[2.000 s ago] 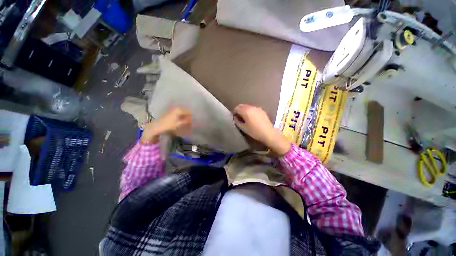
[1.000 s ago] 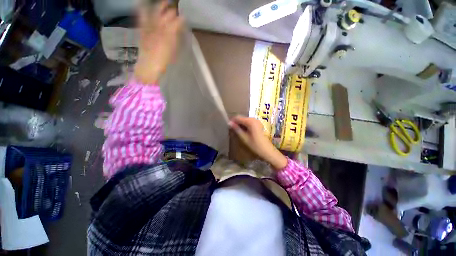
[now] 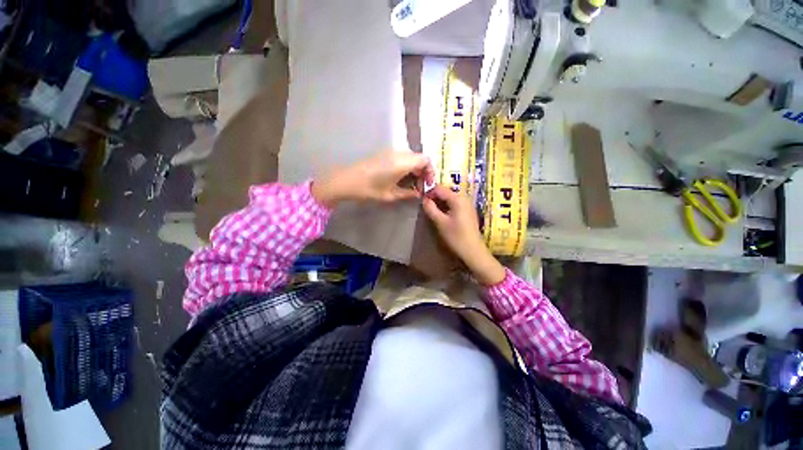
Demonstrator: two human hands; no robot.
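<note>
The brown panel [image 3: 251,149] lies left of the needle area, with its pale grey-beige layer [image 3: 343,105] folded over it. My left hand [image 3: 385,178] lies over the pale layer and pinches its right edge. My right hand [image 3: 452,224] is just below and right, fingertips nearly meeting the left ones on the same edge. A small white bit shows between the fingertips; what it is cannot be told. The presser foot area [image 3: 531,112] is up and right of the hands, apart from them.
Yellow bed tape [image 3: 504,198] runs beside the hands. A loose brown strip [image 3: 593,176] and yellow-handled scissors [image 3: 711,211] lie right on the bed. The sewing machine [image 3: 634,61] and lamp [image 3: 427,12] are above. A blue crate [image 3: 75,343] stands at lower left.
My left hand has come down from the upper left to meet my right hand at the edge. The pale layer now lies broader and further right over the brown. The view has shifted slightly.
</note>
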